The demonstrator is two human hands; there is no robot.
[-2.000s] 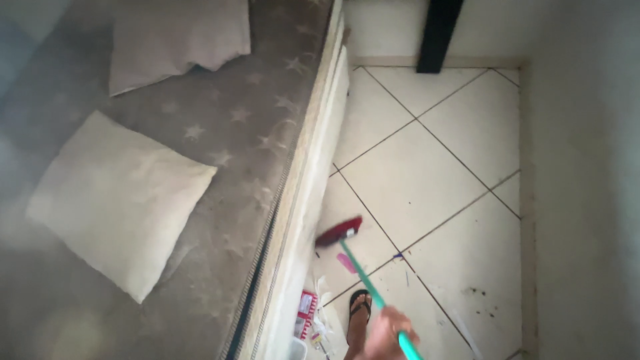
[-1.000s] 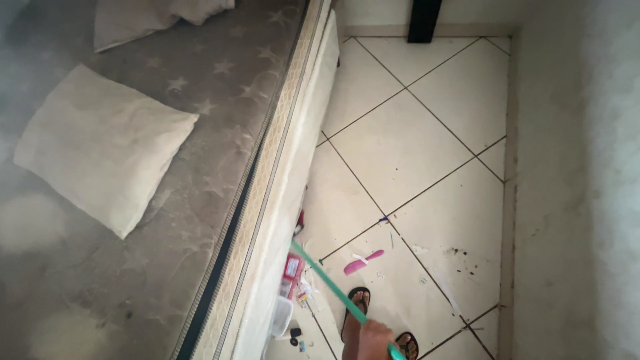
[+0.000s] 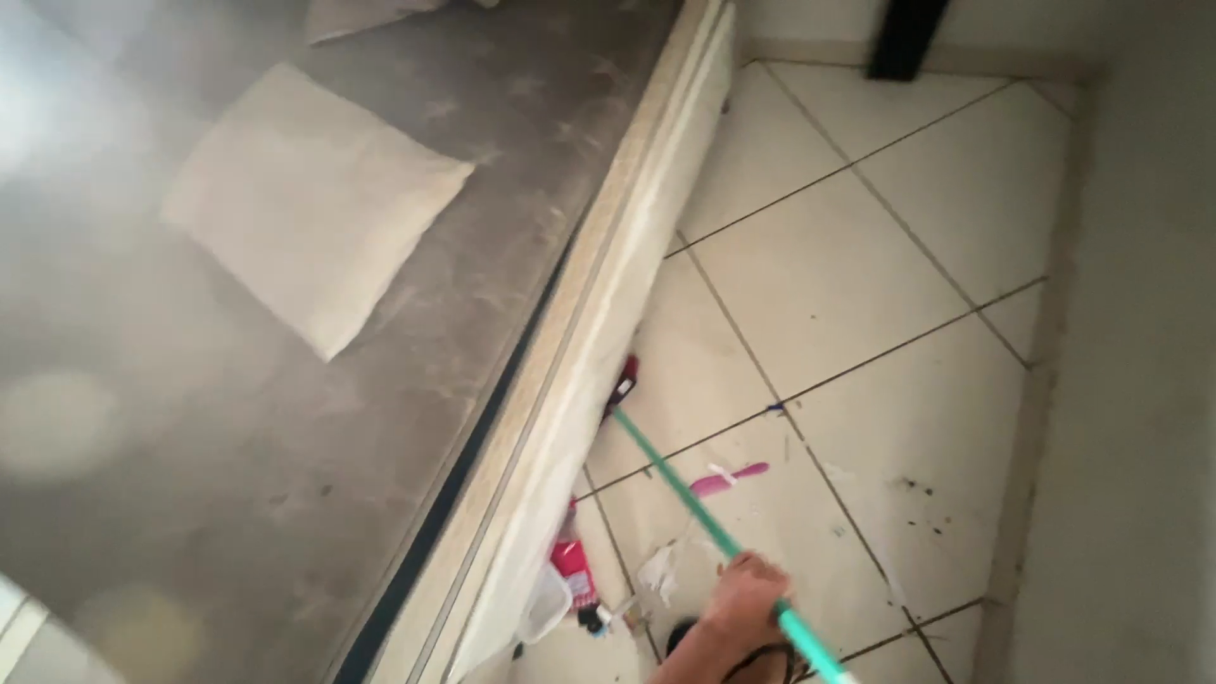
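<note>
One bare hand [image 3: 750, 594] is closed around the green handle [image 3: 679, 484] of a broom near the bottom of the view; it looks like my left hand, though that is not certain. The broom's dark red head [image 3: 622, 385] lies against the base of the bed, partly hidden under its side. My other hand is out of view. Right of the handle, a pink comb or brush [image 3: 731, 480] lies on the tiles, with a white scrap across it. Crumpled white bits [image 3: 658, 573] lie nearer the hand.
The bed's side [image 3: 608, 275] runs along the left, with a pale pillow [image 3: 318, 199] on the mattress. A red packet [image 3: 573, 573] and a clear plastic container [image 3: 544, 605] sit beside the bed base. Dark debris [image 3: 921, 503] dots the tiles near the right wall [image 3: 1121, 380].
The broom head, out on the tiles two seconds ago, is now against the bed base. The pink item and more small litter show more fully than in the earliest frame.
</note>
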